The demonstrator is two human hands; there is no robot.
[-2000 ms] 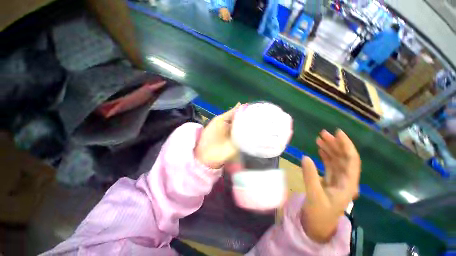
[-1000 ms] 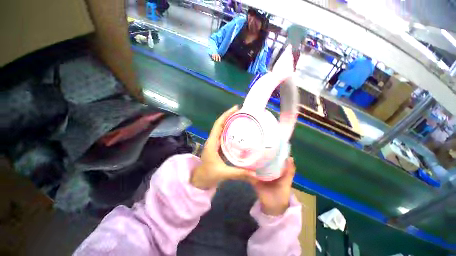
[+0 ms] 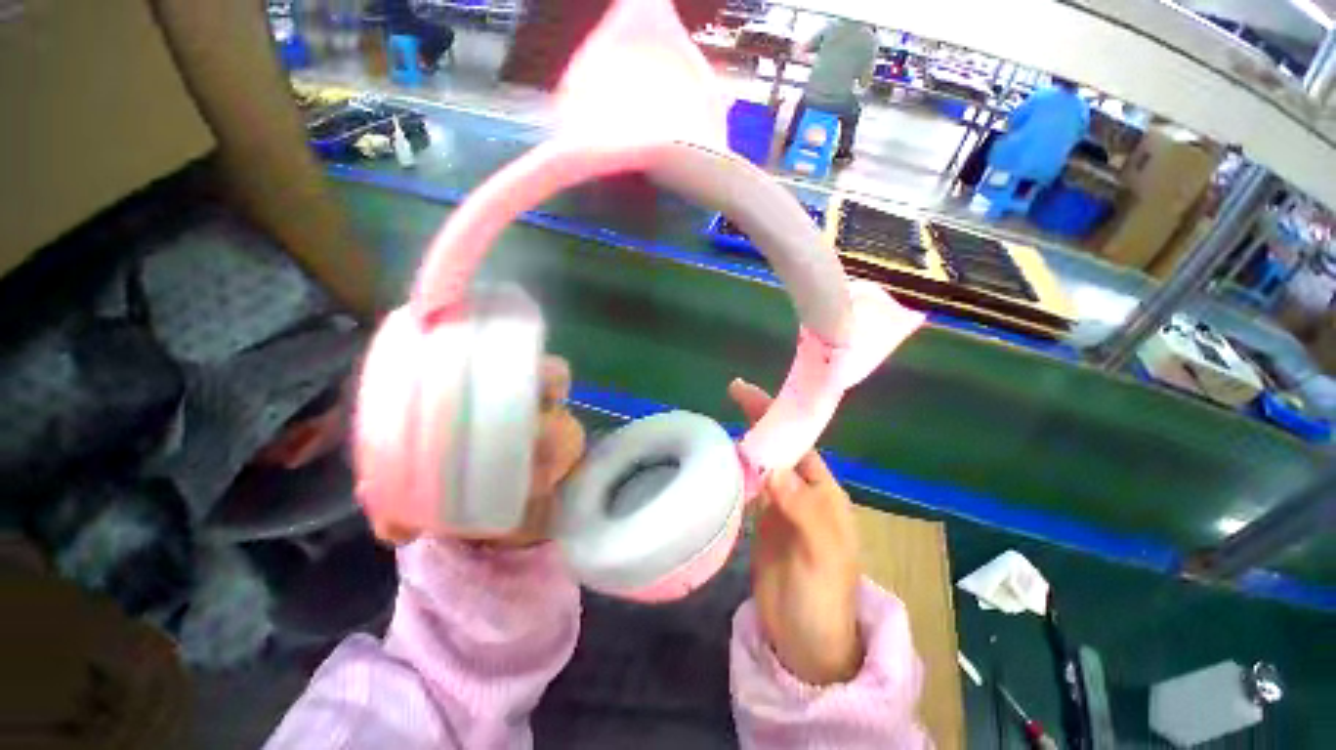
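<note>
Pink cat-ear headphones (image 3: 791, 242) are held up close to the camera, headband on top. One ear glows whitish pink. My left hand (image 3: 554, 447) grips the left ear cup from behind, partly hidden by it. My right hand (image 3: 809, 550) holds the lower right end of the headband beside the other ear cup, whose grey-white cushion (image 3: 655, 498) faces me. Both pink sleeves show below.
A carton (image 3: 271, 132) at the left holds grey bags (image 3: 220, 293), one with something pink inside. A cardboard sheet (image 3: 911, 593), white tissue (image 3: 1008, 582), reddish-handled tool (image 3: 1034, 733) and white bottle (image 3: 1204, 700) lie right. Green conveyor (image 3: 1011, 425) runs behind; people sit beyond.
The headphones have been opened apart and turned upright, with the cups now separated and the ears showing. My right hand has moved onto the headband end. The person across the line is no longer visible.
</note>
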